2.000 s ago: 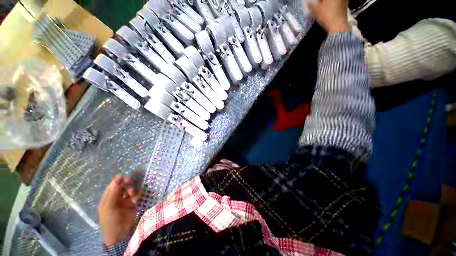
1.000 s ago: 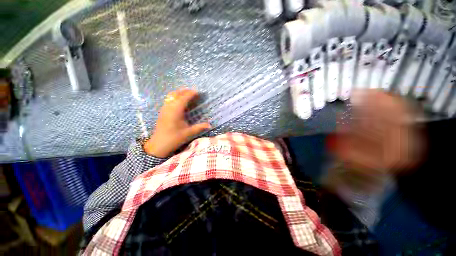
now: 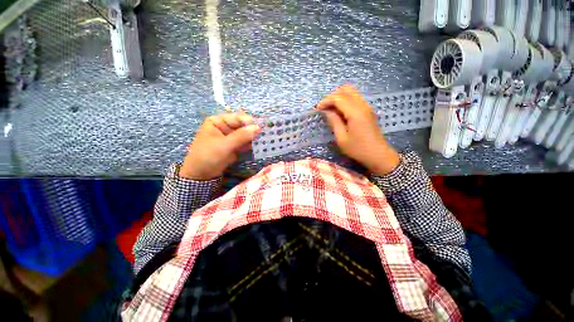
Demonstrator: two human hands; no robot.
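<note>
A pale grey dotted sheet [image 3: 286,134] with rows of small dark dots lies on the bubble wrap along the near edge. Its right end reaches the nearest fan. My left hand [image 3: 220,141] has thumb and fingertips pinched together at the sheet's left end. My right hand [image 3: 357,129] is over the middle of the sheet, fingertips bent down on its upper side; whether it grips anything is hidden. No small part can be made out between the fingers.
White handheld fans [image 3: 448,116] stand in overlapping rows at the right, red and dark wires at their handles. Another white fan handle [image 3: 128,47] lies at the upper left. A whitish tape strip [image 3: 214,53] crosses the bubble wrap [image 3: 302,50]. A blue crate [image 3: 53,220] shows below the bench.
My right hand has come from the far right onto the dotted sheet. My left hand's fingers have closed at its left end. The view has swung and now faces the bench squarely.
</note>
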